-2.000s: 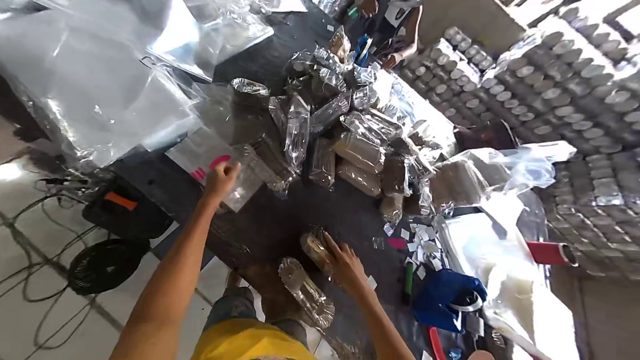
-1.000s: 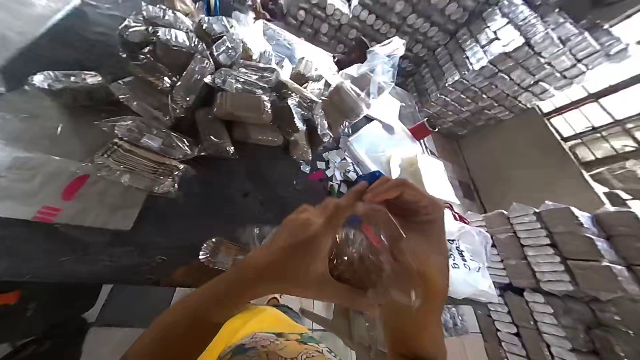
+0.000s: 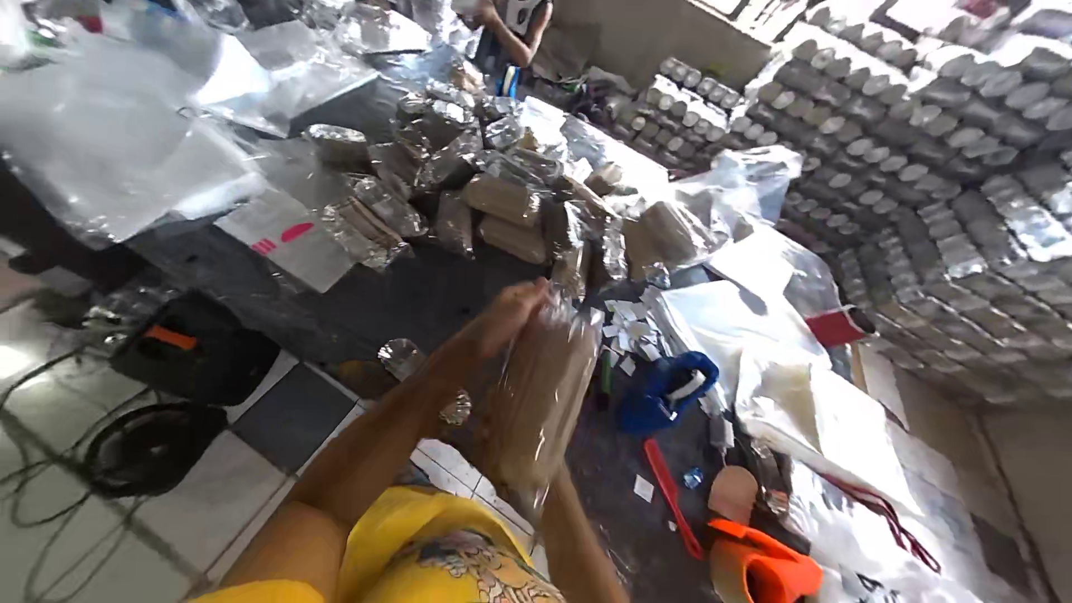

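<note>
A clear plastic-wrapped package with brownish contents (image 3: 544, 394) stands between my hands, above the near edge of the dark table (image 3: 394, 297). My left hand (image 3: 517, 306) grips the gathered plastic at its top end. Mostly hidden behind the package, my right hand (image 3: 490, 440) supports its lower side. Beneath my left forearm lies another wrapped package, of which the shiny ends (image 3: 400, 358) show. A pile of similar wrapped packages (image 3: 502, 201) lies just beyond my hands.
Flat plastic bags (image 3: 126, 159) cover the far left. At right are paper slips (image 3: 632, 327), a blue tape dispenser (image 3: 666, 389), a red strip-like tool (image 3: 672, 498) and an orange object (image 3: 766, 561). Stacked packages (image 3: 904, 167) line the back right. A person (image 3: 515, 38) is at the far side.
Two seconds ago my left hand was over the printed plastic sheet and my right hand on a package at the table edge. Now both hands are at one raised package. The view has swung considerably.
</note>
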